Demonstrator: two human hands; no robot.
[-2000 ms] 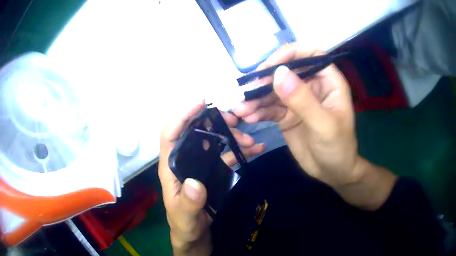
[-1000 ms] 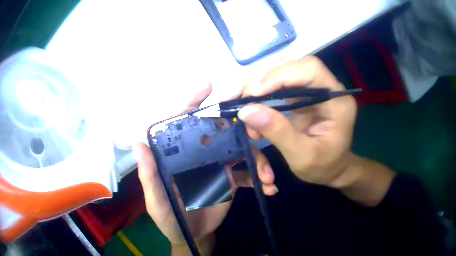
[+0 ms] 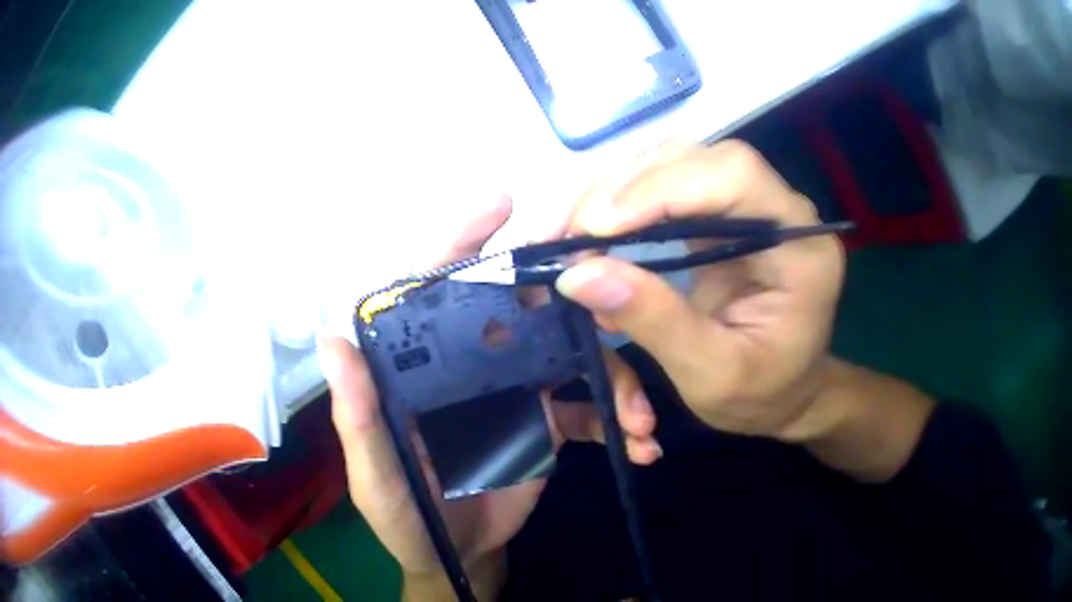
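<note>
My left hand (image 3: 374, 447) holds a black phone middle frame (image 3: 459, 347) from below and at its left side. The frame's solid plate end faces away from me, with yellow-gold contacts (image 3: 386, 301) at its far left corner. A dark glossy film (image 3: 484, 441) partly fills the window. My right hand (image 3: 717, 294) holds black tweezers (image 3: 670, 241) between thumb and fingers. Their pale tips are at the frame's far short edge. Whether the tips grip any part cannot be told.
A second middle frame (image 3: 605, 132) lies on the glaring white bench (image 3: 306, 129). An orange-and-white dispenser with a clear disc (image 3: 129, 470) stands at the left. Red stools (image 3: 940, 176) are at the right and lower left, over green floor. Grey cloth shows at the upper right.
The middle frame was turned plate-side up and the tweezers were brought from the air to its far edge. Since the last earlier frame, the middle frame has tilted slightly and the gold contacts show more.
</note>
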